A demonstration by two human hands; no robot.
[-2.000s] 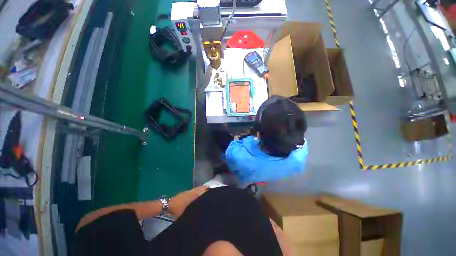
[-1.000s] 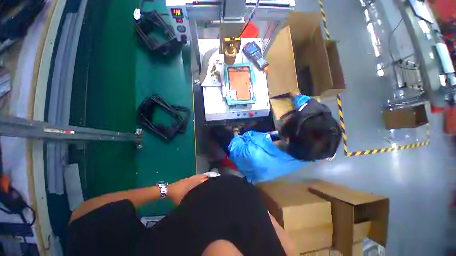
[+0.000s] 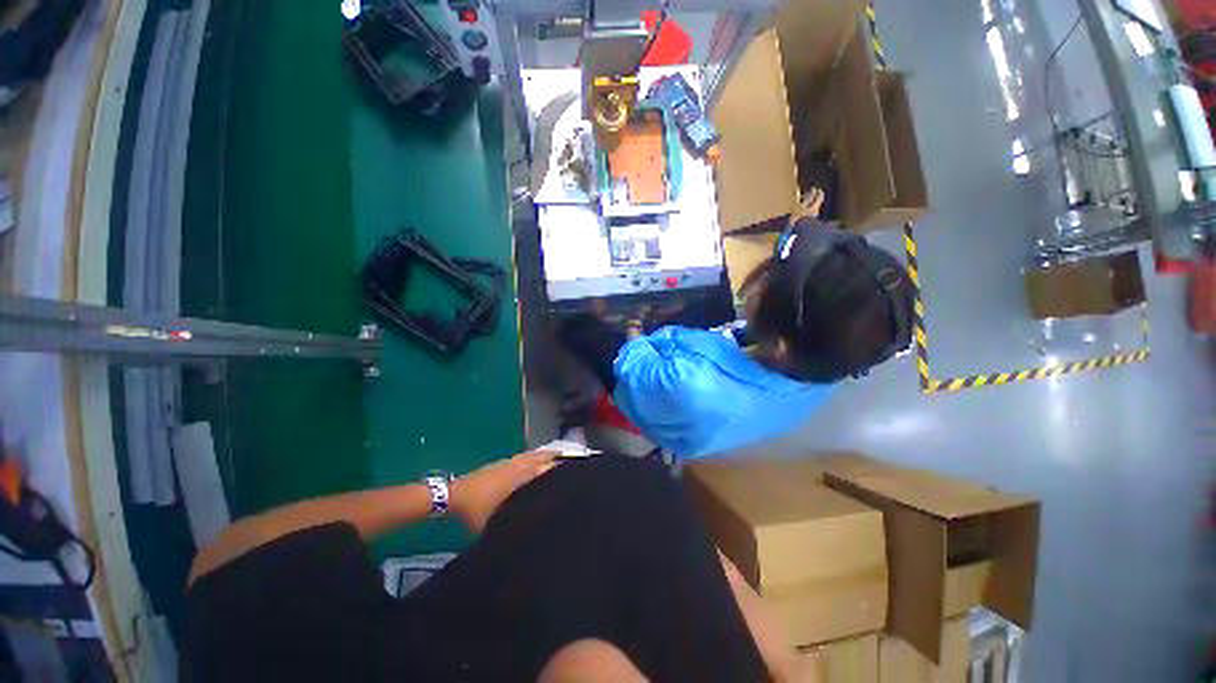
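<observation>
My left hand (image 3: 496,486), with a silver wristwatch, lies against my black clothing; its fingers are partly hidden. A small white thing (image 3: 570,450) shows at its fingertips; I cannot tell if it is held. My right hand cannot be made out. In front is a small bench press with a brass-coloured head (image 3: 612,104) over an orange-brown plate in a teal border (image 3: 638,158). A pale, shiny patch (image 3: 636,242) shows on the white bed before it. A blue-black handheld device (image 3: 684,114) lies beside the plate.
A seated person in blue (image 3: 700,387) reaches into an open carton (image 3: 754,134). Black open frames (image 3: 434,291) lie on the green bench (image 3: 440,180). More cartons (image 3: 787,527) stand at lower right. A metal bar (image 3: 174,336) crosses the left side.
The teal-bordered plate now sits further back, partly under the brass head. The seated person has leaned right, an arm now reaching into the carton. My left hand has hardly moved.
</observation>
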